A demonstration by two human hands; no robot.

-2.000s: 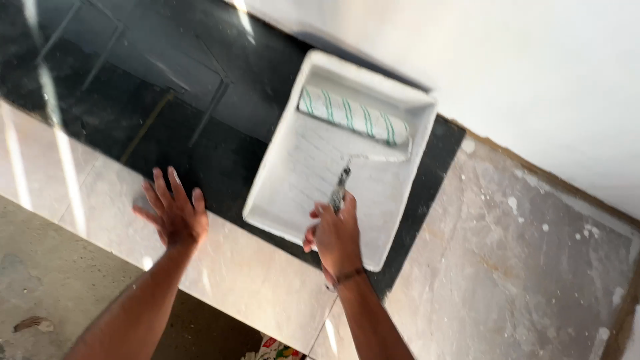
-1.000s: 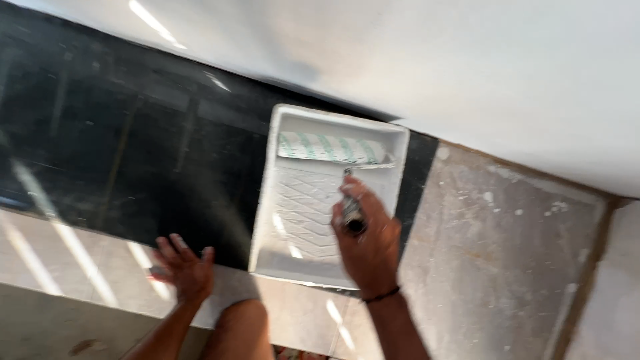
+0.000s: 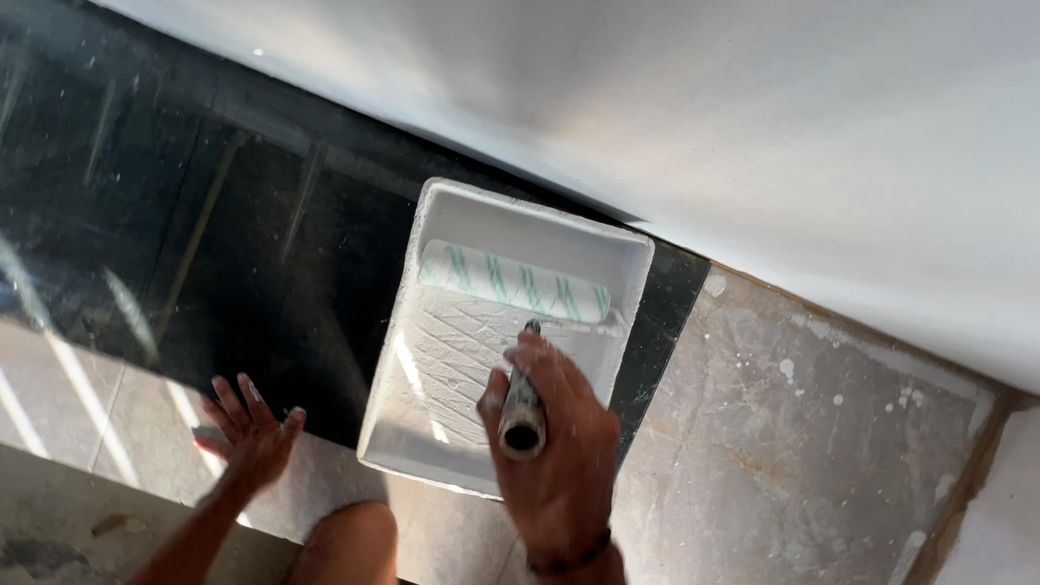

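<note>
A white paint roller tray point(image 3: 388, 406) lies tilted in view on a dark glossy board point(image 3: 268, 268). Inside it a paint roller cover point(image 3: 512, 280), white with green stripes, rests at the upper end of the ridged slope. My right hand point(image 3: 561, 431) is closed around the roller's paint-stained handle point(image 3: 522, 422), whose hollow end faces the camera. My left hand point(image 3: 256, 435) holds nothing; its fingers are spread at the edge of the dark board and the tiles, left of the tray.
A white wall point(image 3: 691, 122) rises along the upper side. Marble-look tiles point(image 3: 772, 422) with paint spots lie to the right, up to a corner. My bare knee point(image 3: 349, 540) shows at the bottom. A lower floor point(image 3: 49, 512) lies beyond the tiled edge.
The handle has swung up, so that its end now faces the camera. My left hand remains by the board's edge. The view has shifted, and my knee has come into it.
</note>
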